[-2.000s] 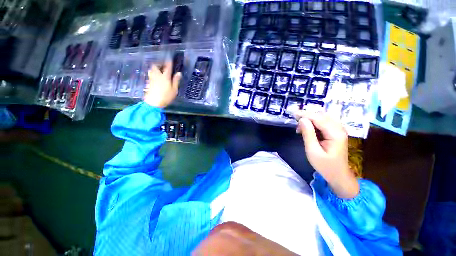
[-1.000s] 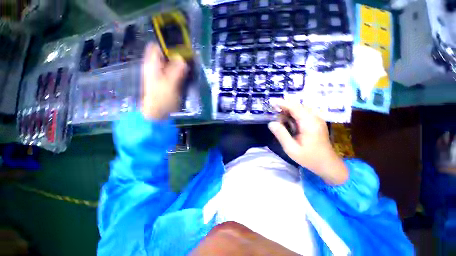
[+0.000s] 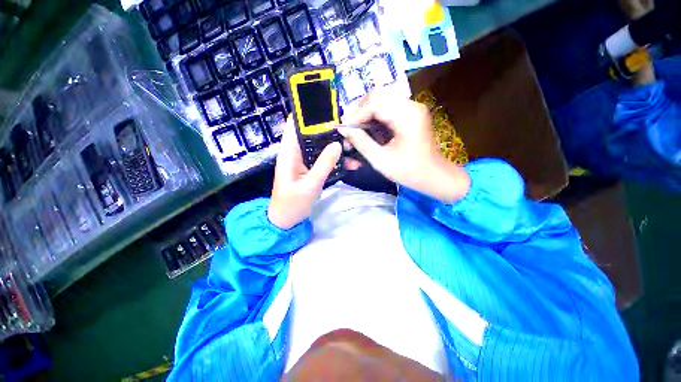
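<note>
A keypad phone [image 3: 316, 112] with a bright yellow frame around its dark screen is held upright in front of the lens tray. My left hand [image 3: 299, 175] grips the phone's lower part, with the thumb over the keys. My right hand [image 3: 399, 142] is at the phone's right side, its thumb and fingertips pinched near the lower right corner of the yellow frame. A thin light glint shows at these fingertips, too small to name. The lens tray [image 3: 233, 166] with rows of black square frames lies behind the phone.
Clear phone trays [image 3: 60, 257] with dark phones lie at left. A small parts tray [image 3: 193, 242] is near the bench edge. The adhesive sheet [image 3: 431, 46] is at top right. Tangled yellow scrap [image 3: 446, 134] and brown cartons [image 3: 496, 97] stand right. Another person's arm [image 3: 648, 112] shows far right.
My left hand has brought the yellow-framed phone from the phone tray to in front of me. My right hand has moved from the lens tray to the phone. The view has turned and shifted right.
</note>
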